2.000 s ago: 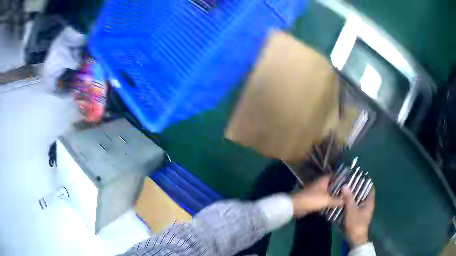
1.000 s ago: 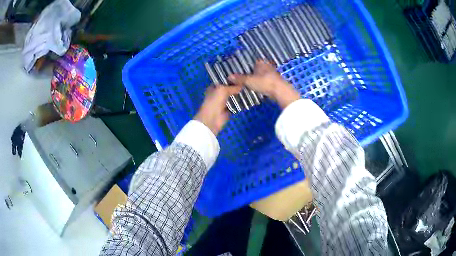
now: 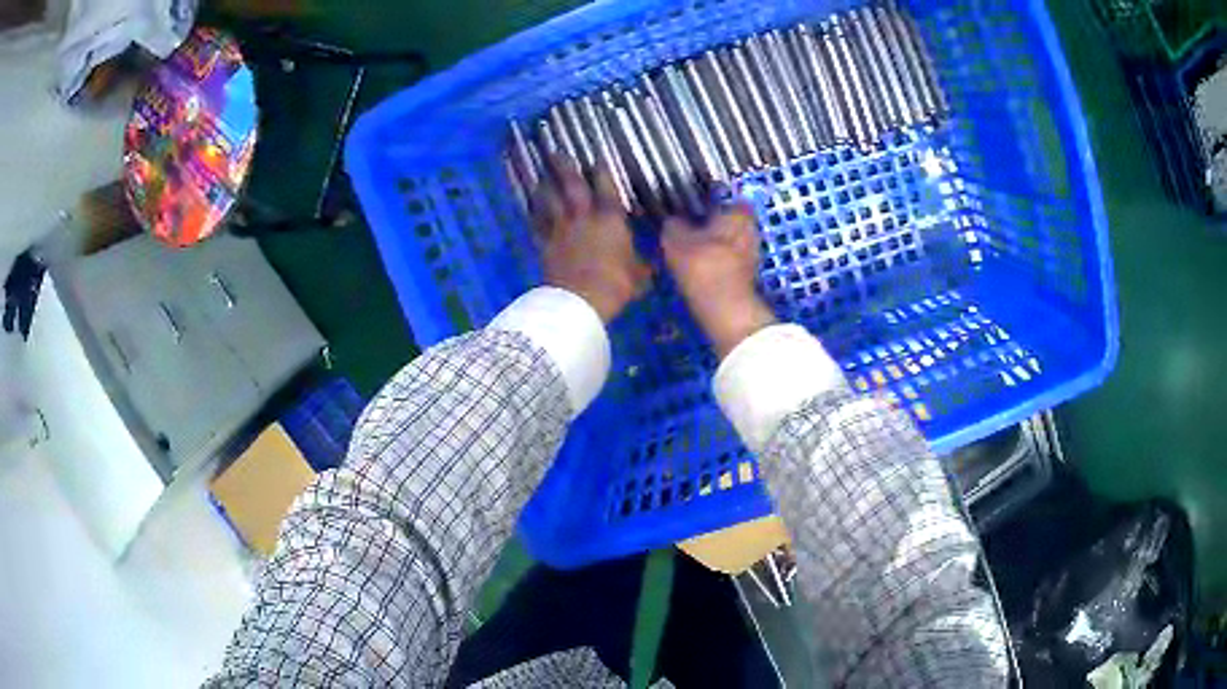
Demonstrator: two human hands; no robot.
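A large blue crate (image 3: 1097, 256) with mesh floor and sides stands in front of me. A row of silvery metal tubes (image 3: 794, 94) lies side by side along its far side. My left hand (image 3: 588, 240) rests with spread fingers on the near ends of the tubes at the left of the row. My right hand (image 3: 716, 259) is beside it, fingers curled at the near ends of the tubes. Whether the right hand grips a tube is hidden by blur.
A grey-white box (image 3: 189, 350) stands at the left, with a colourful round fan-like disc (image 3: 193, 135) behind it. Brown cardboard (image 3: 265, 487) lies near the box. A shiny black plastic bag (image 3: 1110, 579) is at the lower right. More loose tubes show below the crate.
The hands have come from the tray to the crate. The bundle is now laid in the row's left part, and my left hand has opened flat over it. The right hand has moved slightly nearer me.
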